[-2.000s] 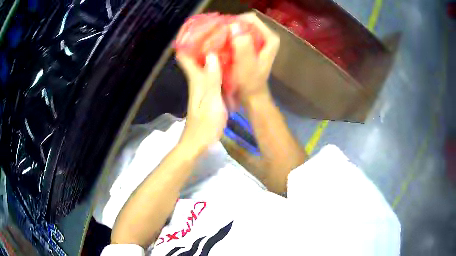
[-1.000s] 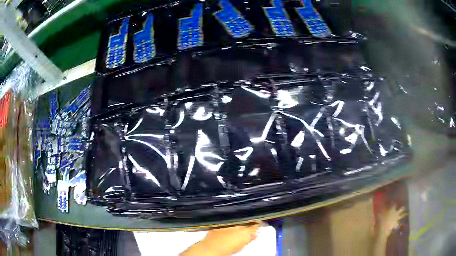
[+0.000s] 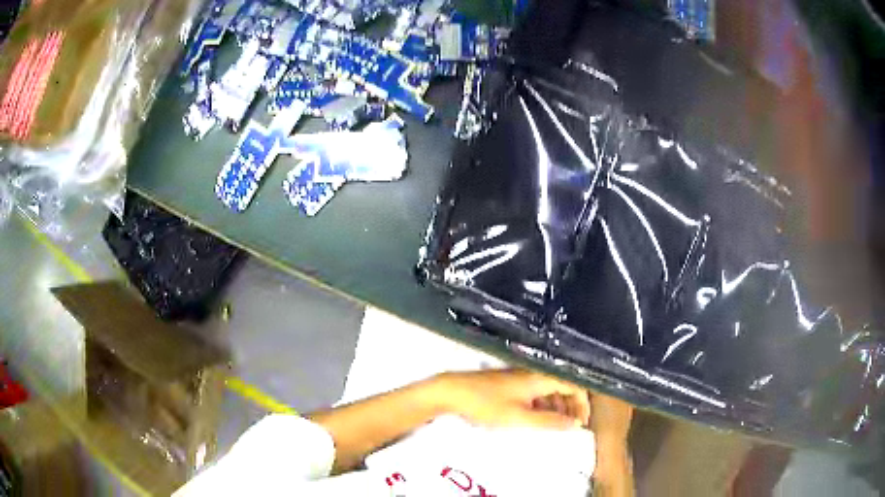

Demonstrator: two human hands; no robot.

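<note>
Blue circuit boards (image 3: 359, 68) lie in a loose pile on the dark green bench at upper left. Two of them (image 3: 254, 160) lie at the pile's near side. Black glossy pocket sheets (image 3: 582, 223) lie stacked to the right, with strong glare. Part of one blue board (image 3: 691, 16) shows on the black at the top right. My left hand (image 3: 543, 400) is below the bench edge in front of my white shirt, fingers curled; whether it holds anything is unclear. My right hand (image 3: 611, 437) shows only as a blurred strip beside it, its fingers not discernible.
The bench edge (image 3: 291, 279) runs diagonally in front of me. A carton (image 3: 58, 73) with pink-red bundles and clear plastic liner is at the upper left. A black gridded item (image 3: 167, 254) hangs or lies below the edge. An open carton (image 3: 146, 388) stands on the floor.
The view has swung left, so the board pile is larger and more central. My left arm now shows to the hand. The pink wrap held two seconds ago is not visible in my hands.
</note>
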